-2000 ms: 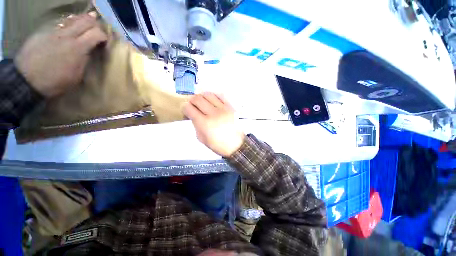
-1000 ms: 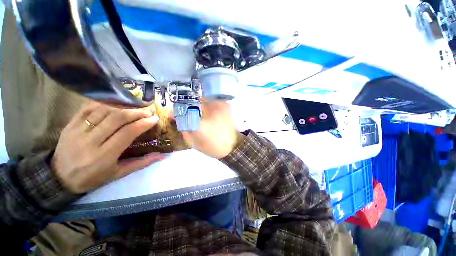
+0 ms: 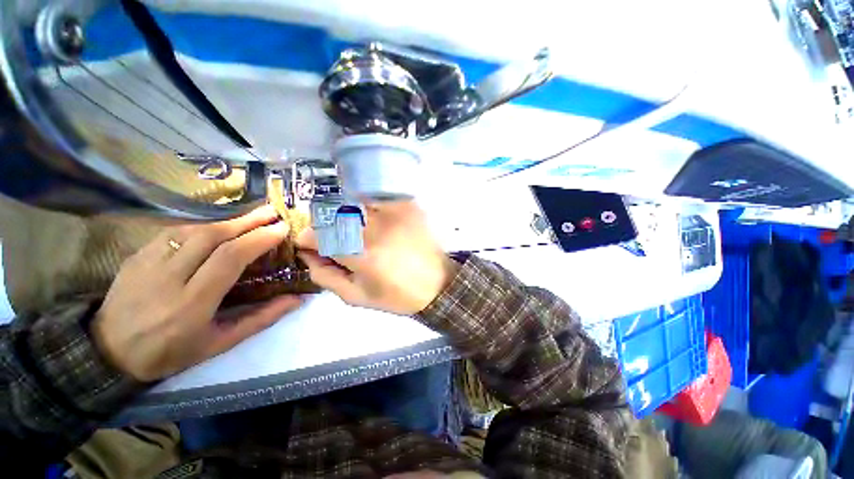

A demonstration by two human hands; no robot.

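Note:
A khaki cloth panel [image 3: 80,248] lies on the white machine table, partly under the sewing machine head [image 3: 272,56]. My left hand [image 3: 187,290] lies on the panel, its fingertips pressing the cloth just in front of the needle area. My right hand [image 3: 389,257] is at the right edge of the cloth, its fingertips pinching the edge close to my left fingertips. A blue-grey block [image 3: 339,229] hangs over my right fingers and hides part of them. A thin whitish stitched line shows on the cloth between the hands. The needle tip cannot be made out.
A smartphone [image 3: 585,219] lies on the table right of the machine. The table's grey tape-like edge [image 3: 309,379] runs in front. A blue crate [image 3: 660,351] and a red object [image 3: 702,384] are at the lower right. Khaki cloth [image 3: 126,454] hangs below the edge.
My left hand has moved from the far left to the needle area, with the cloth drawn under the head. My right fingers have moved left onto the cloth edge. The view has shifted closer.

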